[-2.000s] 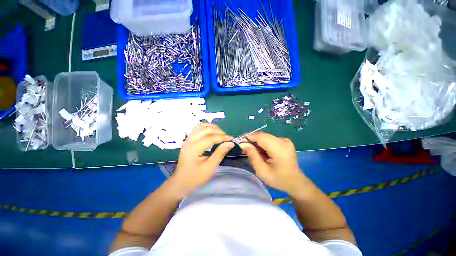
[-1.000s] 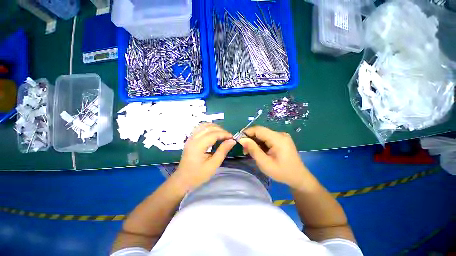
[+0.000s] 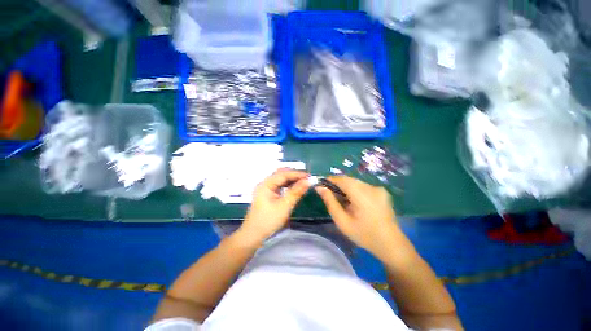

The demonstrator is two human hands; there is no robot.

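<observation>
My left hand [image 3: 275,202] and my right hand [image 3: 358,208] are bare and meet at the fingertips above the bench's near edge. Between them they pinch a small white part [image 3: 314,181]; blur and fingers hide its details. A pile of white tabs [image 3: 227,171] lies beyond my left hand. A loose heap of tiny dark shiny pieces [image 3: 383,163] lies beyond my right hand. The left blue tray [image 3: 234,138] holds short metal pieces. The right blue tray [image 3: 343,134] holds long metal rods.
Two clear boxes with white parts, one of them here [image 3: 162,155], stand at the left. A clear bag of white parts [image 3: 531,129] lies far right beside a lidded clear box [image 3: 440,71]. A frosted box [image 3: 223,35] sits over the left tray. An orange object [image 3: 11,106] is far left.
The whole view has shifted and blurred, with bench items now further right and lower. The thin rod that stuck up from between my fingertips no longer shows. Both hands stay together.
</observation>
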